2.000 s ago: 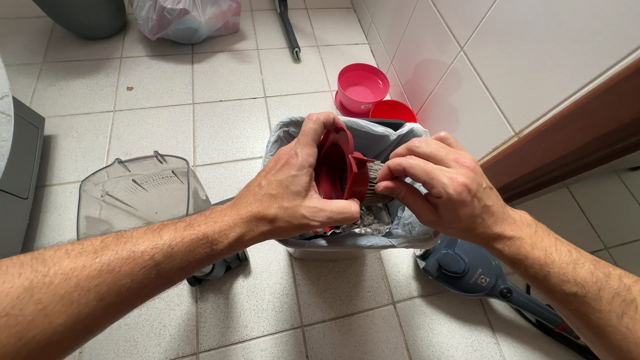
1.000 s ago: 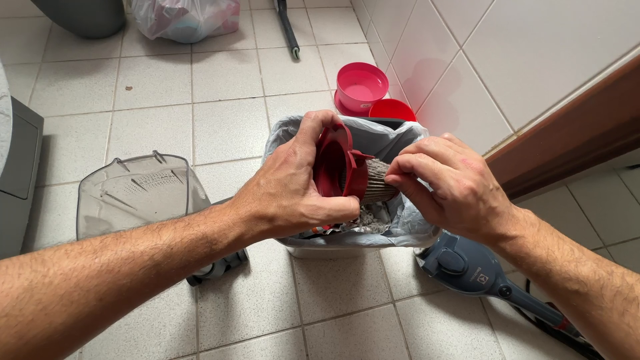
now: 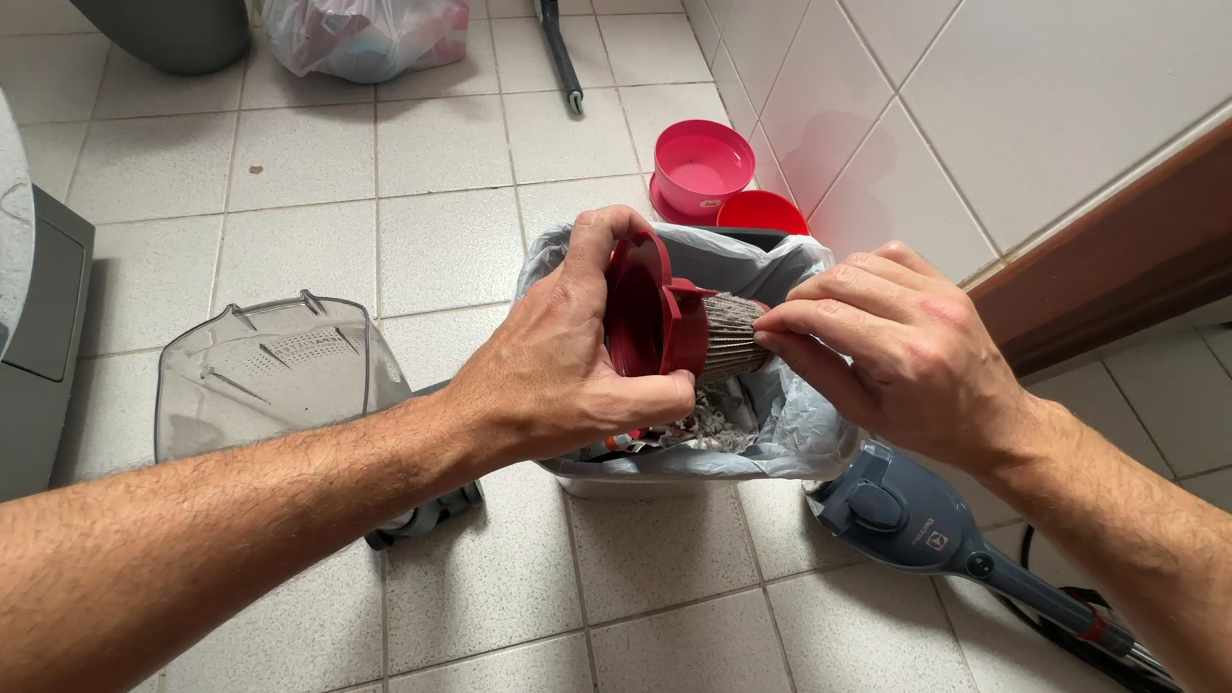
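Observation:
My left hand (image 3: 587, 337) grips the red plastic frame (image 3: 685, 327) of a vacuum cleaner filter, its hollow side tilted toward me. From the frame a pleated filter (image 3: 731, 337), grey with dust, points right. The fingertips of my right hand (image 3: 885, 346) pinch together at the filter's far end; whether they hold dust or only touch the pleats cannot be told. Both hands are above a waste bin lined with a pale plastic bag (image 3: 804, 404). Clumps of grey dust (image 3: 717, 419) and scraps lie inside the bin.
A clear vacuum dust container (image 3: 265, 375) stands left of the bin. An Electrolux vacuum body (image 3: 905, 515) lies at the right. Behind the bin are a pink bowl (image 3: 705, 168) and a red bowl (image 3: 765, 212), near the tiled wall. A black tube (image 3: 560, 58) and a filled plastic bag (image 3: 371, 34) are farther back.
My right hand has shifted slightly about the filter's end, while my left hand has kept its grip on the red frame.

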